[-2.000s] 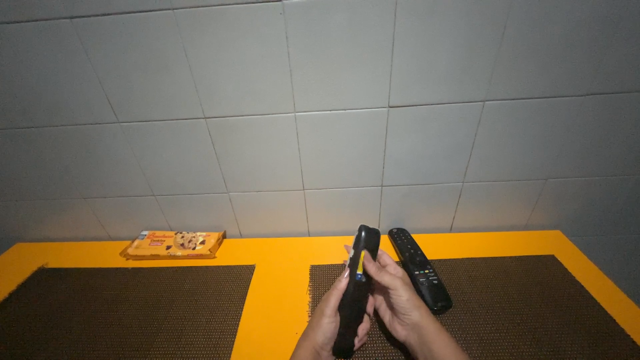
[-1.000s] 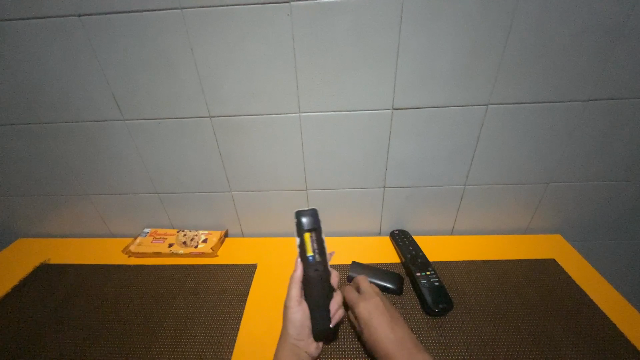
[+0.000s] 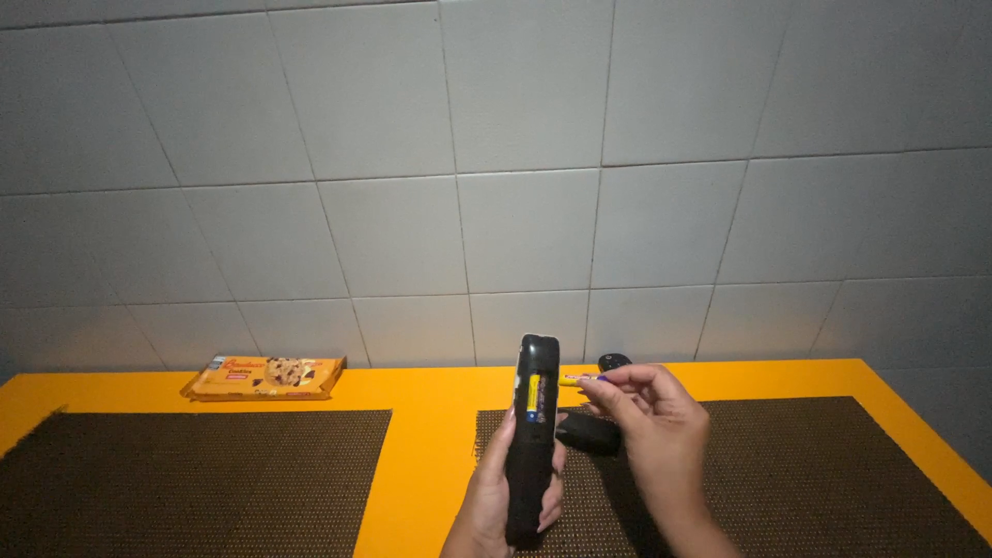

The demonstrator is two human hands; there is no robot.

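Note:
My left hand [image 3: 493,483] holds a black remote control [image 3: 535,465] upright, its back facing me and its battery compartment uncovered. One yellow battery [image 3: 534,394] with a blue end lies in that compartment. Just right of the remote, my right hand [image 3: 659,426] pinches a second yellow battery [image 3: 581,379] between thumb and fingers, held sideways. The black battery cover [image 3: 590,432] rests on the mat, partly behind the right fingers. Of another black remote [image 3: 614,361] only the top end shows beyond the right hand, which hides most of it.
A yellow packet of cookies [image 3: 263,378] lies at the back left of the yellow table [image 3: 426,418]. Dark woven placemats cover the left [image 3: 194,480] and right [image 3: 814,473] sides. A grey tiled wall [image 3: 527,225] stands behind.
The cover has come off the held remote and been put down on the mat. My right hand has left the cover and now has a battery, raised beside the remote.

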